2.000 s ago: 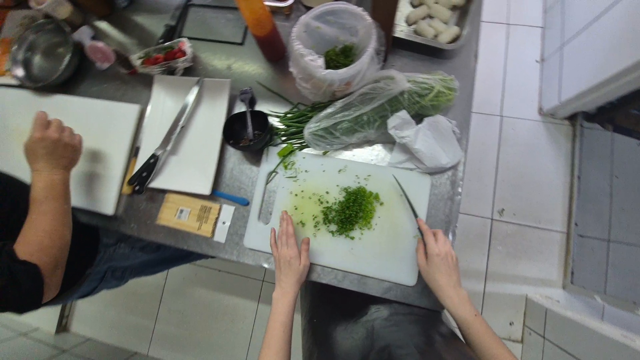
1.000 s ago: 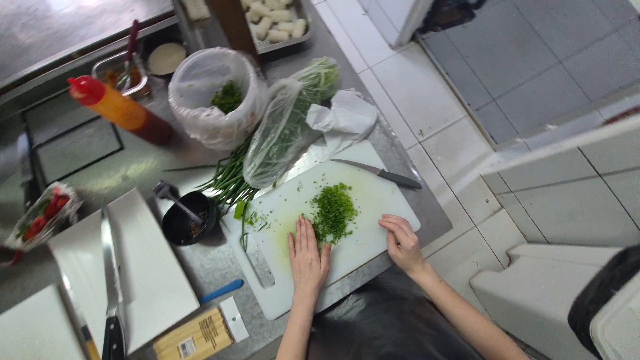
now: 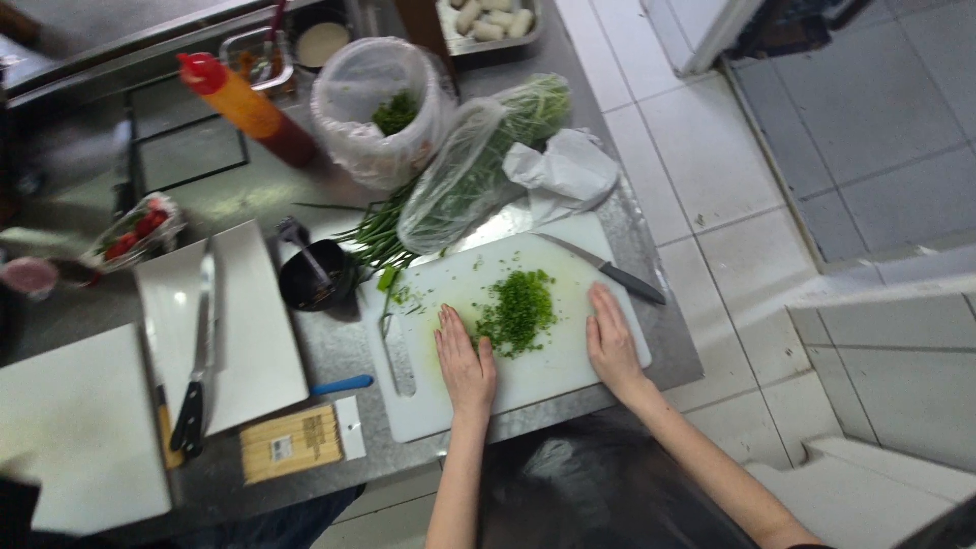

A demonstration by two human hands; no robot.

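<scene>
Finely chopped green herbs, likely chives [image 3: 520, 311], lie heaped on a white plastic cutting board [image 3: 534, 381]. Flat on the board, left of the heap, rests my left hand [image 3: 463, 366], holding nothing. My right hand [image 3: 611, 339] lies at the board's right side, fingers extended and empty. Above it a kitchen knife with a dark handle [image 3: 634, 284] lies across the board's upper right edge. Uncut green stalks [image 3: 381, 232] and leafy greens in a clear plastic bag [image 3: 480, 168] lie beyond the board. A lined white tub [image 3: 381, 107] holds more greens.
A black bowl [image 3: 314, 278] stands left of the board, near a white tray [image 3: 263, 328] bearing a long knife [image 3: 200, 366]. A blue-handled tool [image 3: 341, 384] and packed wooden sticks [image 3: 293, 446] lie nearer. Beyond are a sauce bottle [image 3: 248, 110] and crumpled white plastic [image 3: 568, 168].
The knife that my right hand held two seconds ago now lies on the board. My right hand has let go and rests beside it. The view has turned and shifted.
</scene>
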